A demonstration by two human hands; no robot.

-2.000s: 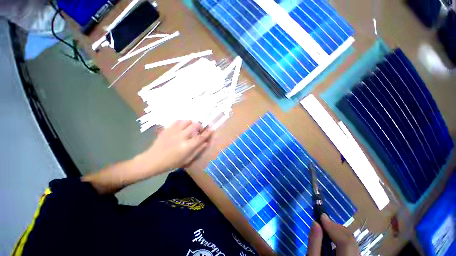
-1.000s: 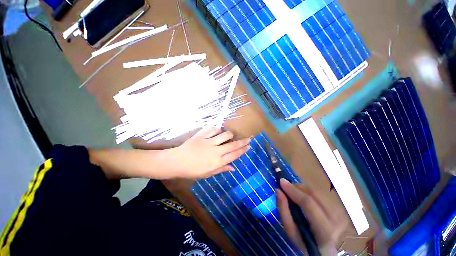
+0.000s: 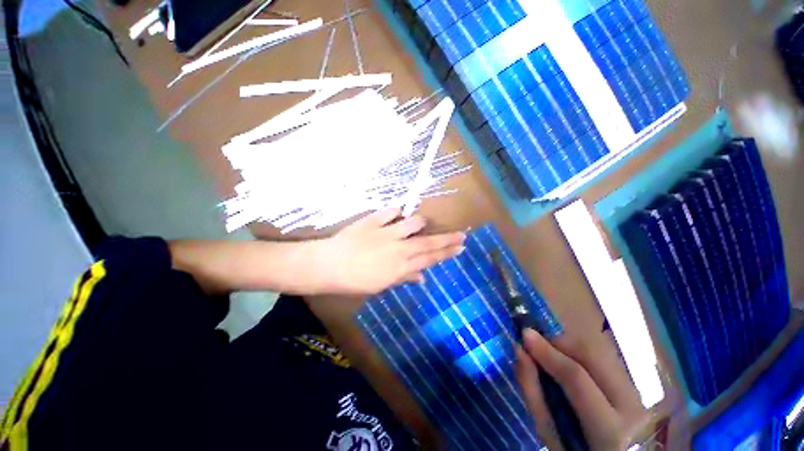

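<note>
A blue cell panel [image 3: 458,339] with fine pale lines lies flat in front of me. My left hand [image 3: 379,255] lies over its upper-left end, fingers stretched onto the cells; I see nothing held, but the undersides of the fingers are hidden. My right hand [image 3: 577,392] holds a dark soldering iron [image 3: 520,308] like a pen. Its thin tip points up the page, over the panel's upper end near its right corner; contact is unclear. A heap of white strips [image 3: 317,158] lies beyond my left hand, one strip's end close to the fingers.
Finished panels [image 3: 538,106] with white bands are stacked ahead. Dark cell panels [image 3: 714,273] are stacked at right on a teal mat [image 3: 617,207]. Long white strips [image 3: 608,299] lie between them and the work. A dark flat rectangle [image 3: 207,19] is at upper left, a blue tray [image 3: 740,432] at lower right.
My left hand has gone from the edge of the strip heap onto the panel. My right hand has brought the iron from the panel's lower right to its upper end. The camera view has also shifted.
</note>
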